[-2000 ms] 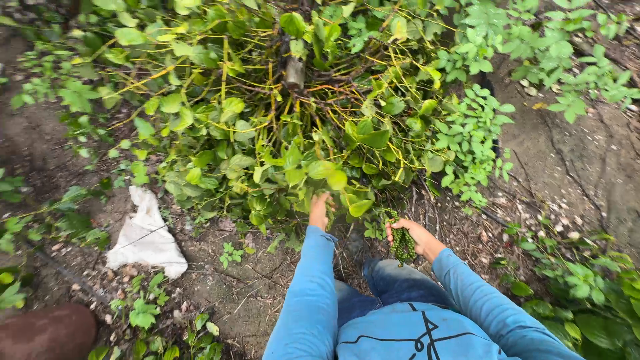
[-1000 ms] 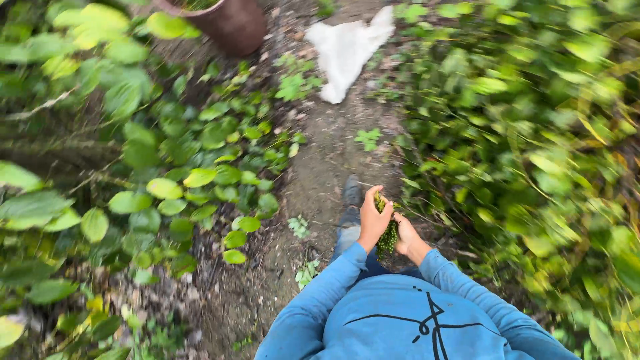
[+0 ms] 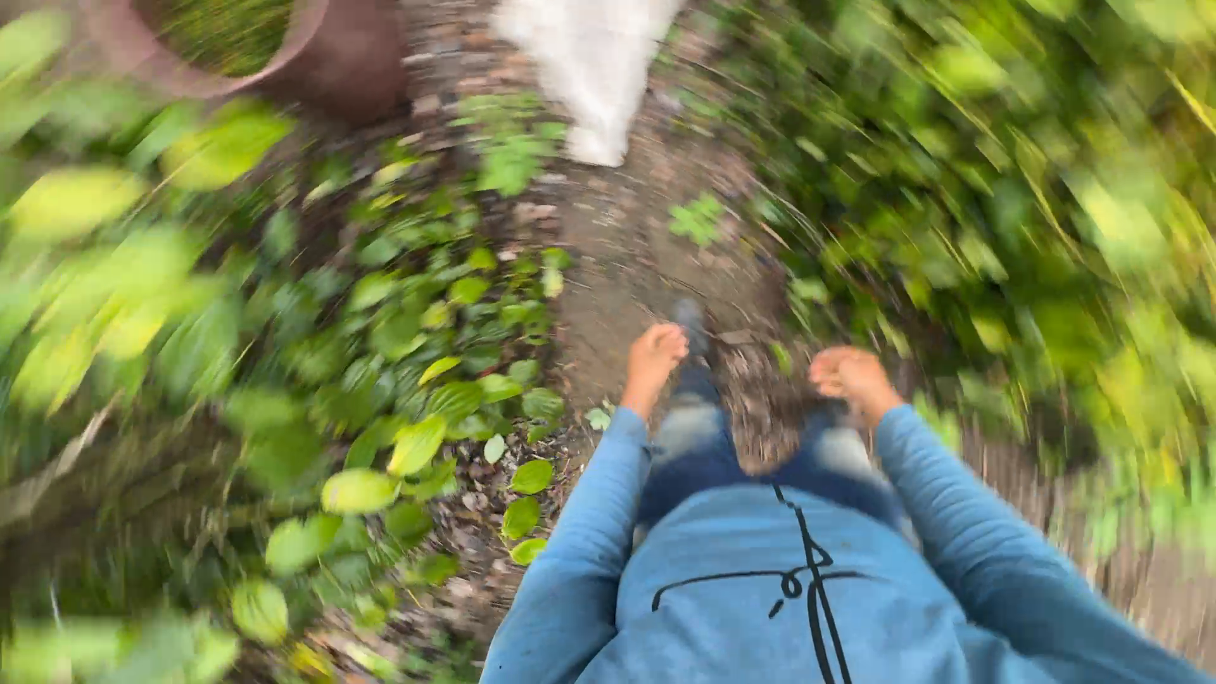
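Note:
My left hand (image 3: 655,356) is held low in front of my left leg, its fingers bent and blurred. Level with it and apart, my right hand (image 3: 853,375) hangs before my right leg with its fingers curled inward. Nothing shows in either hand, but blur and the bent fingers hide the palms. At the top left lies the rim of a reddish-brown tub (image 3: 356,57) with green material (image 3: 228,33) inside, out of reach of both hands. A white cloth or sack (image 3: 598,71) lies on the ground ahead.
A narrow dirt path (image 3: 617,266) runs forward from my feet, with a small green plant (image 3: 698,220) on it. Leafy vines (image 3: 408,332) border it on the left, and dense foliage (image 3: 997,237) on the right. Dry leaves cover parts of the ground.
The green berry clusters seen in my hands a second ago no longer show, and the hands have moved apart. The view has swung from the bush to the path; tub and cloth now appear nearer.

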